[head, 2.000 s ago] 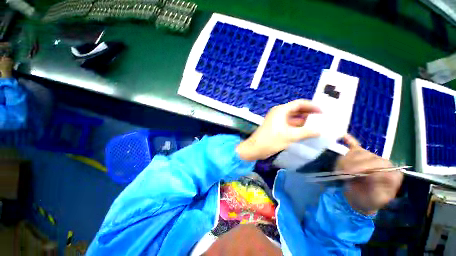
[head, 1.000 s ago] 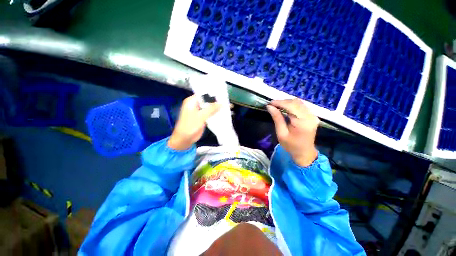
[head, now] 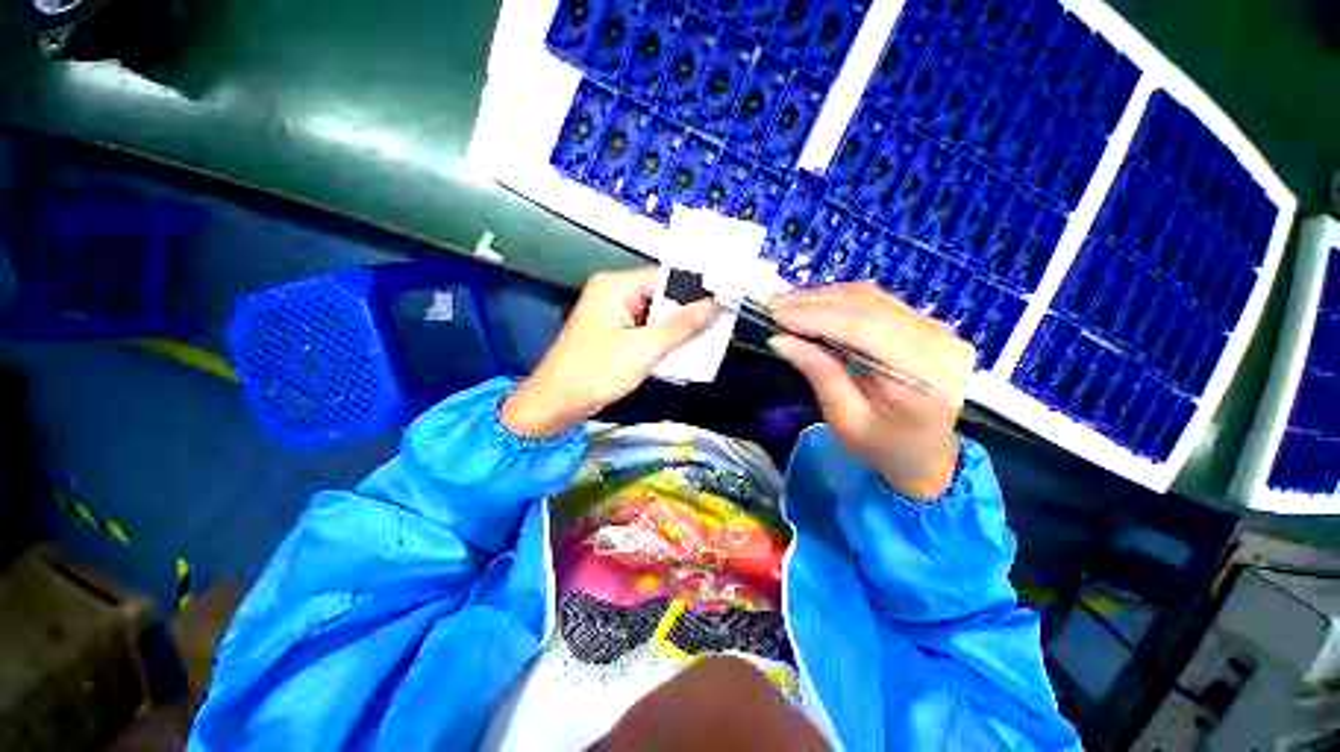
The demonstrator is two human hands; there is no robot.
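Note:
My left hand (head: 595,353) holds a small white backing sheet (head: 717,243) upright in front of me, its top over the tray's near edge. Black adhesive pads (head: 683,285) sit on the sheet beside my left fingers. My right hand (head: 879,375) grips thin metal tweezers (head: 835,347), their tips at the sheet close to the pads. Whether the tips hold a pad cannot be told. Behind the hands lies a large white tray (head: 514,110) filled with rows of glossy blue parts (head: 941,162) with dark round centres.
The tray lies on a green bench (head: 265,88). A second tray with blue parts (head: 1312,385) is at the far right. A blue perforated stool (head: 316,360) stands on the blue floor at left. Brown cartons (head: 74,646) are at lower left, white-grey equipment (head: 1249,646) at lower right.
The sheet, first held over the tray, came down toward my body, then slightly up and right. The tweezers in my right hand have moved left to the sheet. The view has shifted down.

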